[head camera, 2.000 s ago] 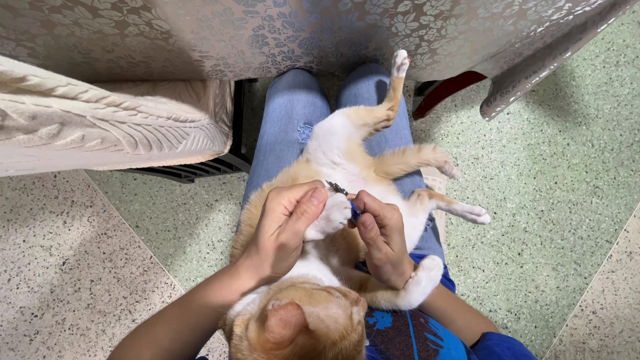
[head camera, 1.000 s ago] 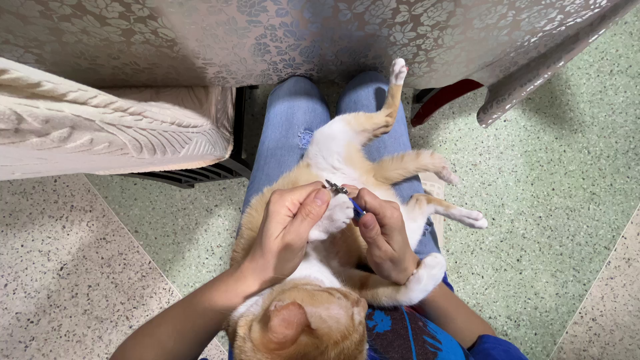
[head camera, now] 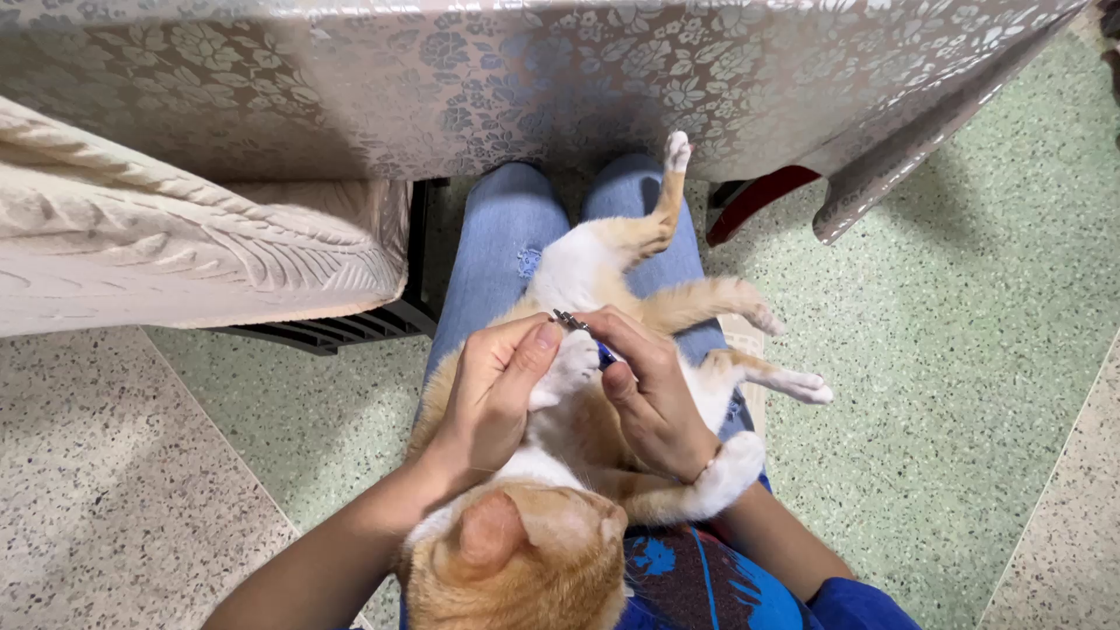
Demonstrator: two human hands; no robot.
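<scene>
An orange-and-white cat (head camera: 516, 569) lies belly up on my lap, its head toward me and its hind legs spread toward the table. My left hand (head camera: 503, 385) is closed on one white front paw (head camera: 573, 363), thumb and forefinger near its claws. Small claw clippers with metal jaws (head camera: 570, 321) and a blue handle (head camera: 605, 354) are in my right hand (head camera: 647, 385), their jaws right above that paw, near my left fingertips. Whether the jaws touch a claw cannot be told. The other front paw (head camera: 735, 464) rests over my right wrist.
A table with a shiny floral cloth (head camera: 525, 87) spans the top, over my knees in blue jeans (head camera: 503, 227). At the left is a chair with a cream textured cover (head camera: 219, 262). A dark red curved piece (head camera: 761, 201) shows under the cloth. The speckled floor (head camera: 919, 394) lies below.
</scene>
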